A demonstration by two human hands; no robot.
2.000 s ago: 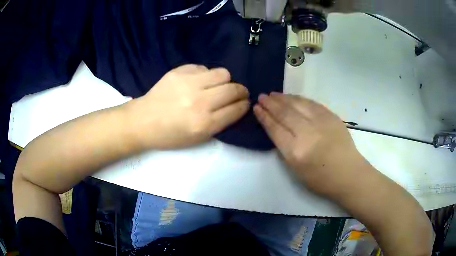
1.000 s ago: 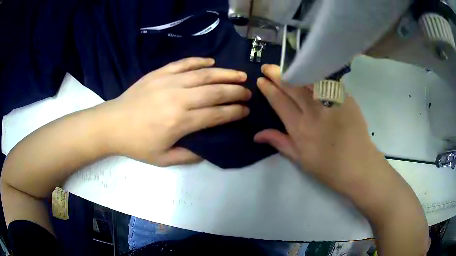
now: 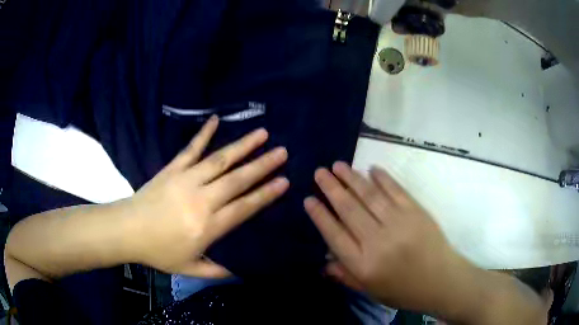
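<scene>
The dark navy garment lies over the table and hangs past its front edge. My left hand lies flat on it with fingers spread, just below a thin white label strip. My right hand rests near the garment's right edge, its fingertips on the cloth and its thumb partly hidden. The metal presser foot is at the top, beyond both hands, with cloth around it. Neither hand holds a tool.
The machine head spans the top right, with a ribbed cream knob. A round metal disc is set in the white table. Thread snips seem to lie at the garment's right edge. My lap is below the table edge.
The garment and label strip have moved down toward me, and the cloth now covers the table's front edge. Both hands have moved down with it, away from the presser foot.
</scene>
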